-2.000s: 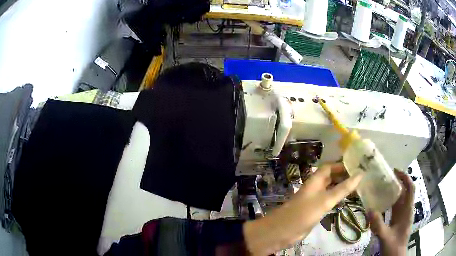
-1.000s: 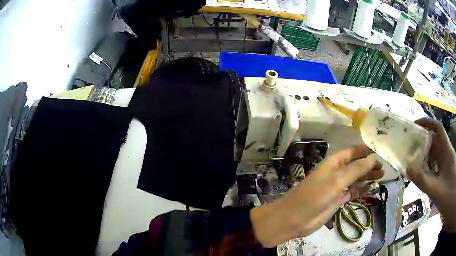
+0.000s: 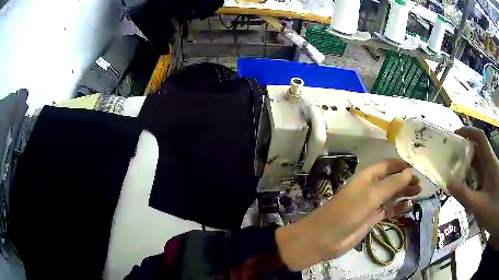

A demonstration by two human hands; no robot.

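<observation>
A translucent oil bottle (image 3: 432, 153) with a long yellow nozzle is tilted over the cream sewing machine head (image 3: 350, 131). Its nozzle tip is at a small hole in the top of the head. My right hand (image 3: 479, 183) grips the bottle's base end, partly cut off by the right edge. My left hand (image 3: 350, 213) is below the bottle with fingers loosely spread, in front of the machine; it seems to hold nothing. Black garment panels (image 3: 205, 147) lie left of the machine head, one draped up against it.
Scissors (image 3: 386, 243) with yellow-green loops lie on the table below my left hand. A grey strip (image 3: 429, 229) hangs beside them. A blue tray (image 3: 301, 74) is behind the machine. White thread cones (image 3: 346, 16) stand at the back. Grey cloth is at the far left.
The bottle has swung from steep to nearly level, its nozzle staying near the top holes. My right hand has risen to the right with it. My left hand has come off the bottle.
</observation>
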